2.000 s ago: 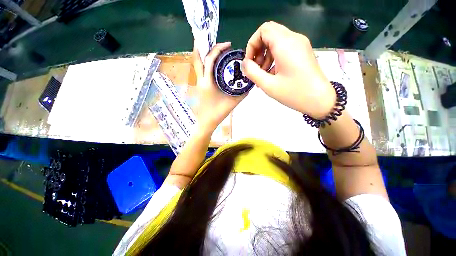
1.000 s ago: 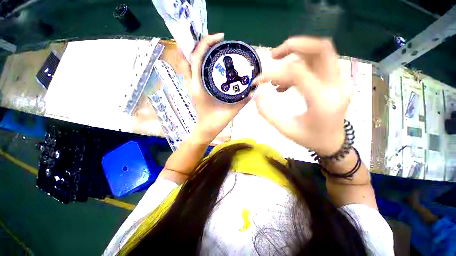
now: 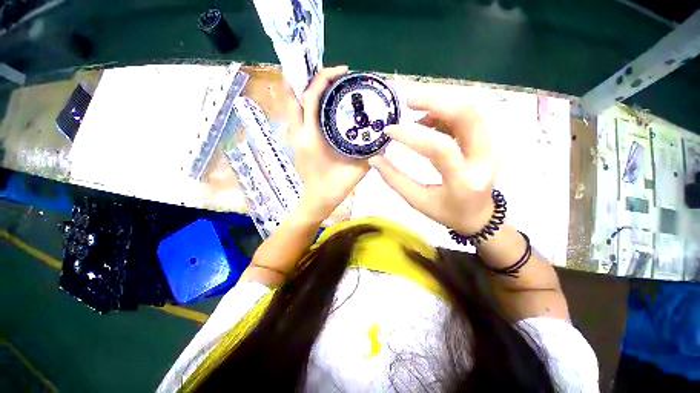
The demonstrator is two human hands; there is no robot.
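My left hand (image 3: 318,157) holds the black cylinder part (image 3: 331,127) with its round end facing up. A dark three-armed sticker (image 3: 359,113) shows on the pale round end face. A curled sticker sheet (image 3: 295,34) sticks up from the same hand, beyond the bench edge. My right hand (image 3: 449,157) is at the right side of the cylinder, with its index fingertip at the rim and its thumb apart just below. I see nothing held between these fingers. The cylinder's lower body is hidden by my left hand.
Printed sticker strips (image 3: 265,157) lie on the bench left of my left arm, beside white paper (image 3: 138,130). A black cylinder (image 3: 219,31) is on the green belt (image 3: 430,38). A white perforated post (image 3: 652,65) stands at right. A blue stool (image 3: 193,261) is below the bench.
My right hand has come down from over the end face, moved away to the right, then returned to the rim with fingers parted. The three-armed shape is now uncovered.
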